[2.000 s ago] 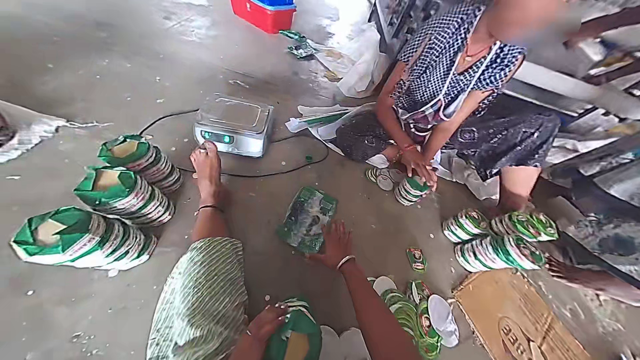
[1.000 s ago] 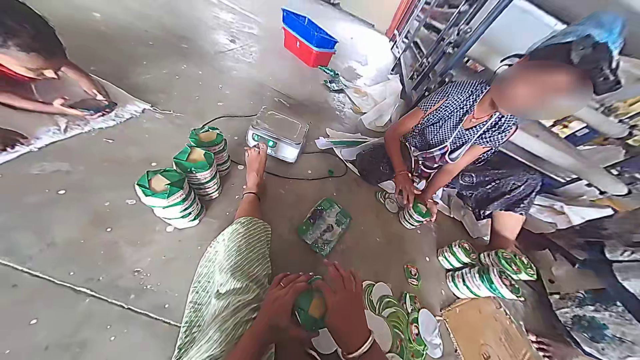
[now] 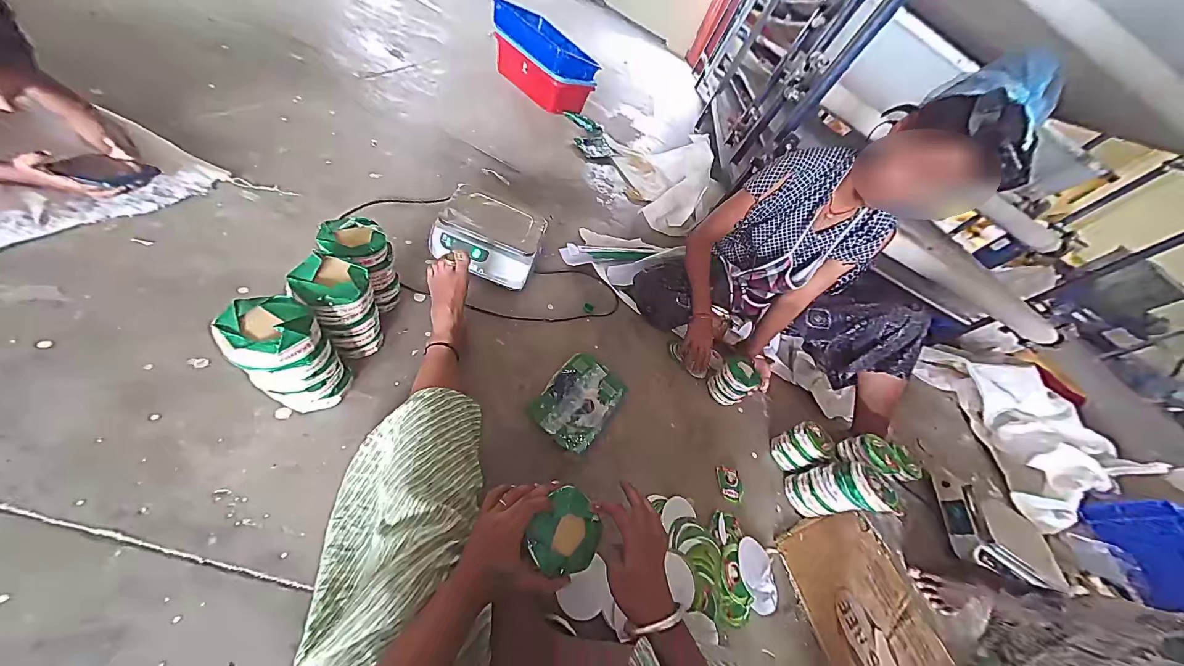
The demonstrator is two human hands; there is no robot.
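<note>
My left hand (image 3: 509,536) holds the left side of a round stack wrapped in green paper (image 3: 562,529), whose folded top shows a tan centre. Beside its right edge is my right hand (image 3: 638,546), fingers spread and apart from it. White and green round discs (image 3: 708,564) lie loose on the floor right of that hand. Ahead lies a green rectangular pack with a shiny, scuffed top (image 3: 579,402). My bare foot reaches the front of a digital weighing scale (image 3: 490,236). Several tall wrapped stacks (image 3: 277,351) stand at the left.
A co-worker (image 3: 786,259) sits at the right with both hands at a disc stack (image 3: 733,380). Nearby are more stacks (image 3: 842,488) and a flattened cardboard piece (image 3: 860,592). A black cable (image 3: 546,319) crosses the floor. Blue and red crates (image 3: 541,69) stand behind. Another person's hands show far left.
My right hand has left the green pack and come back beside the wrapped stack. Since one second ago it has moved off the stack's side. The view has shifted.
</note>
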